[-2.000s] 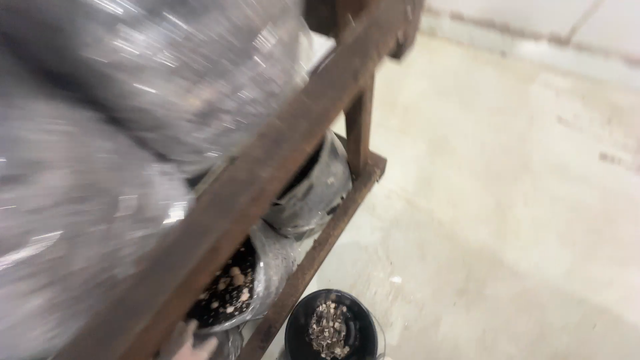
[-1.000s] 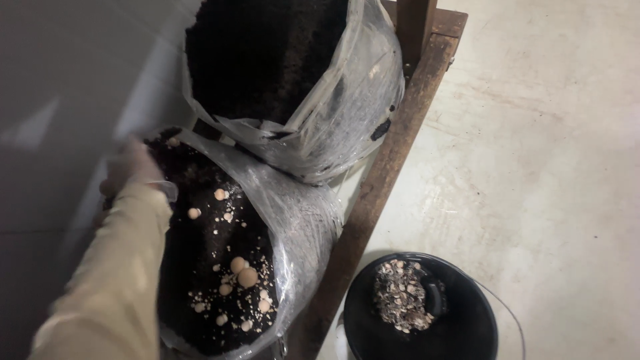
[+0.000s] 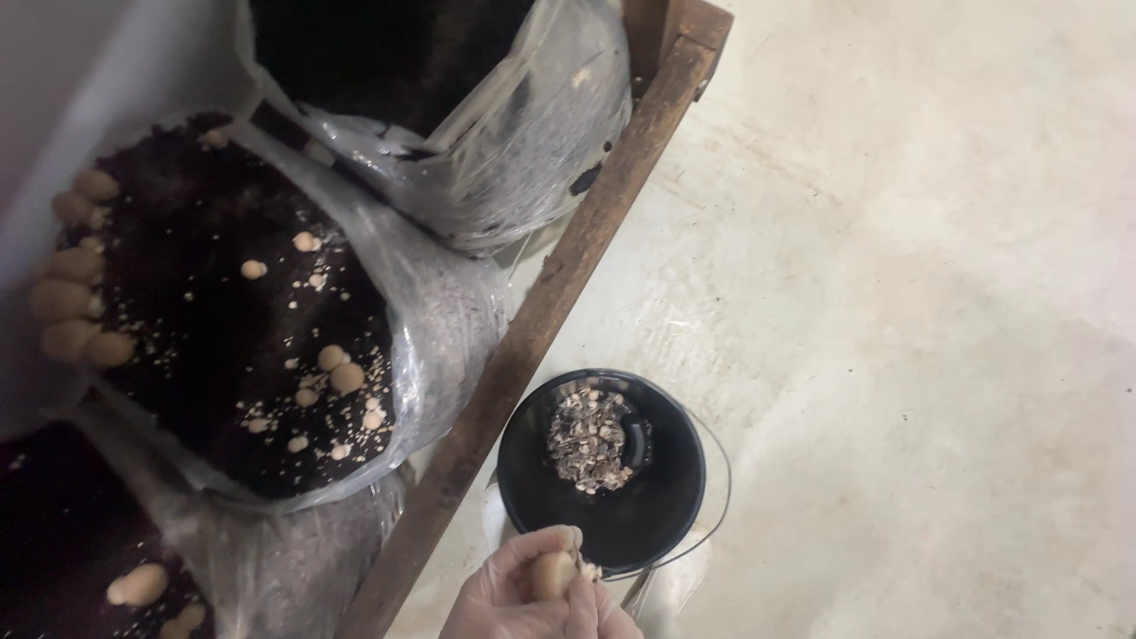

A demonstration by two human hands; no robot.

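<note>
At the bottom centre, my left hand (image 3: 493,590) pinches a pale, round-capped mushroom (image 3: 552,575) between its fingers, above the near rim of a black bucket (image 3: 657,524). Fingers that look like my right hand's (image 3: 608,612) touch the cut-looking stem end from the right; whether they hold a tool is hidden. Small pale and dark scraps (image 3: 587,439) lie in the bucket. To the left, a plastic bag of dark soil (image 3: 195,293) bears a row of larger mushrooms (image 3: 71,302) along its far left edge and small ones (image 3: 344,376) near its right side.
A wooden shelf rail (image 3: 550,302) runs diagonally between the bags and the bucket. Another soil-filled bag (image 3: 532,151) stands above, and one with mushrooms (image 3: 142,584) at lower left. The bucket's wire handle (image 3: 728,497) hangs out to the right over the pale floor (image 3: 887,355).
A second ago my left hand was at the left edge of the middle bag; now it is beside the bucket with a mushroom. The view has swung down from the upper bags.
</note>
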